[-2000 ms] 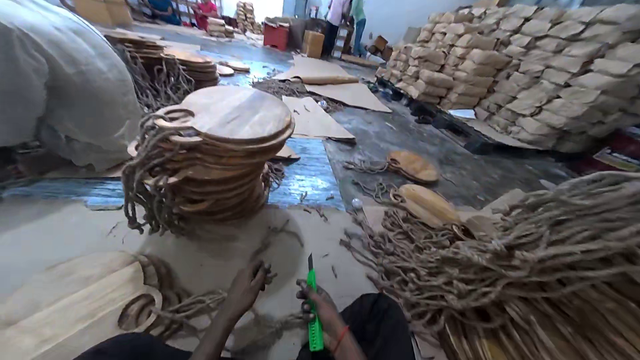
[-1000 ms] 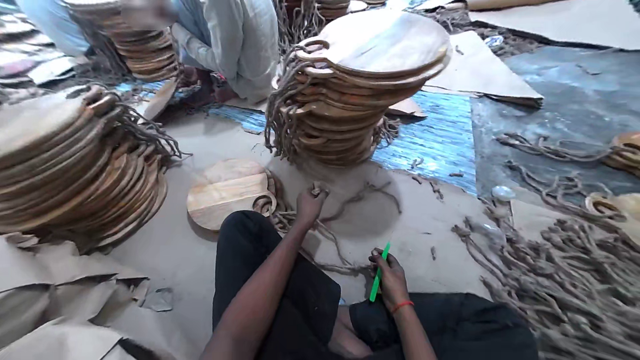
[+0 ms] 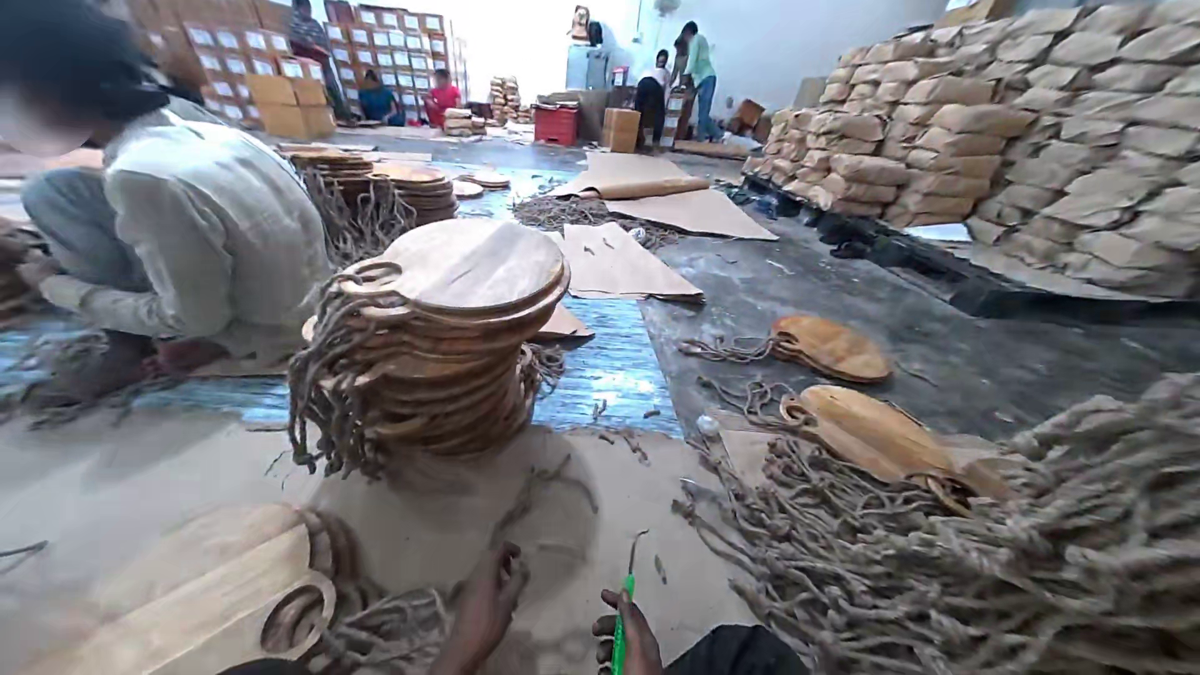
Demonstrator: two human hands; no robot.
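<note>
My right hand (image 3: pixel 630 633) is closed around a green-handled hooked tool (image 3: pixel 622 605), its thin metal tip pointing up. Left of it, my left hand (image 3: pixel 492 595) has curled fingers near a dark strand of rope (image 3: pixel 530 497); whether it grips the strand is unclear. Round wooden boards (image 3: pixel 216 591) with ringed handles and grey rope loops (image 3: pixel 394 628) lie at lower left. Beyond my hands stands a tall stack of round wooden boards (image 3: pixel 469 267), rope loops hanging from its left side.
Piled rope (image 3: pixel 937 562) fills the lower right, beside loose wooden boards (image 3: pixel 872 431). A person in a pale shirt (image 3: pixel 211 225) crouches at left. Paper-wrapped packages (image 3: pixel 1078 141) are stacked at back right. Cardboard sheets (image 3: pixel 628 262) lie on the floor ahead; several other people are farther back.
The view has swung up and right since one second ago. My right hand keeps hold of the green tool throughout.
</note>
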